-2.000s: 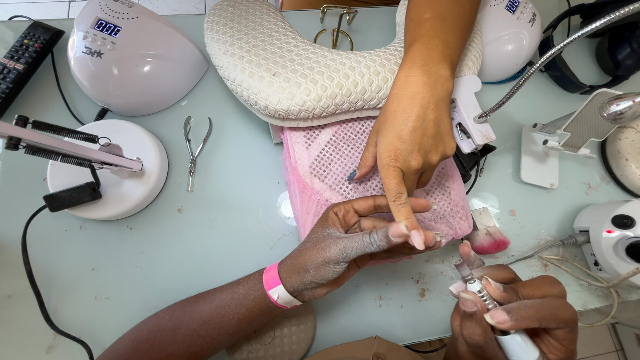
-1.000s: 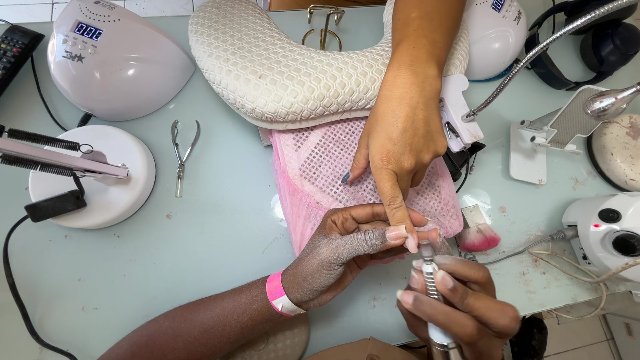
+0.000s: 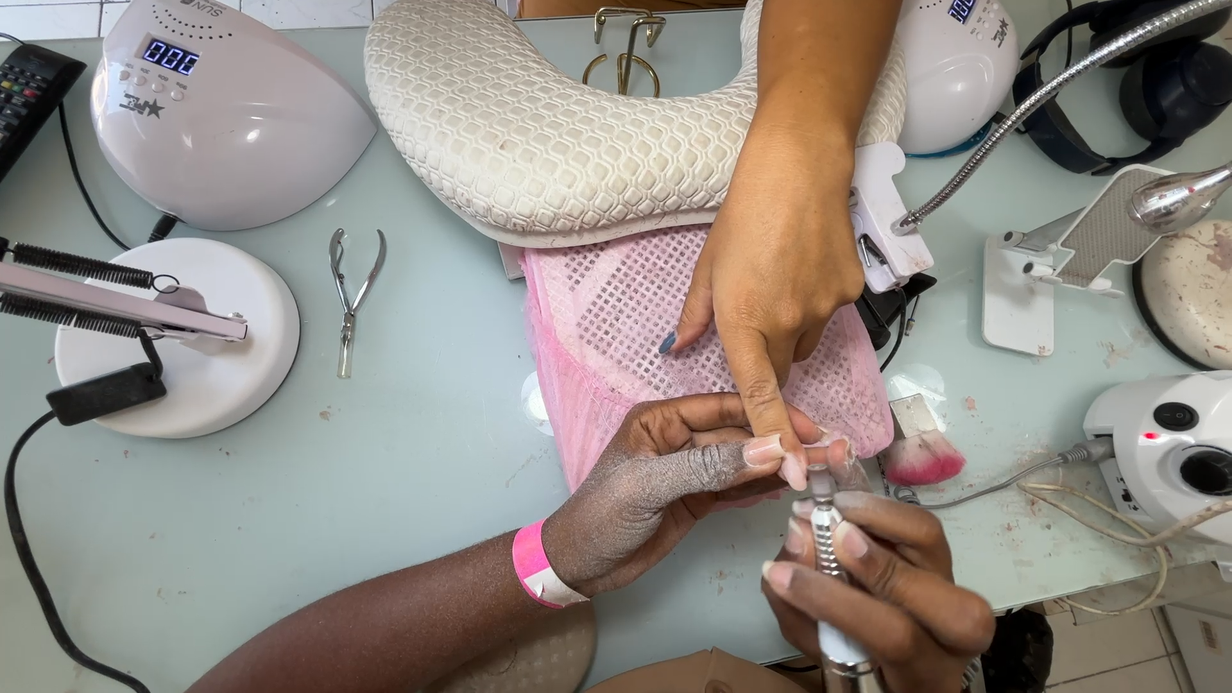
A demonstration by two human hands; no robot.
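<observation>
My left hand (image 3: 664,472), with a pink and white band at the wrist, grips the index finger of another person's hand (image 3: 784,260) near its tip. In my right hand (image 3: 885,577) is the silver and white handpiece of an electric nail drill (image 3: 830,549), held like a pen and pointing up. Its bit end is right beside that fingertip; whether it touches the nail cannot be told. Under the other person's hand lies a dust collector with a pink mesh cover (image 3: 626,308). A brush with pink and white bristles (image 3: 924,457) rests to its right.
A white textured hand cushion (image 3: 577,144) lies behind the collector. Steel cuticle nippers (image 3: 348,308), a nail lamp (image 3: 231,115) and a round white lamp base (image 3: 183,337) stand left. At right are the drill's control unit (image 3: 1165,443), its cord, a phone stand (image 3: 1049,260) and a flexible lamp neck (image 3: 1049,96).
My right hand has brought the drill handpiece up and left to the other person's fingertip; two seconds ago it was lower right, apart from it. My left hand keeps hold of the finger.
</observation>
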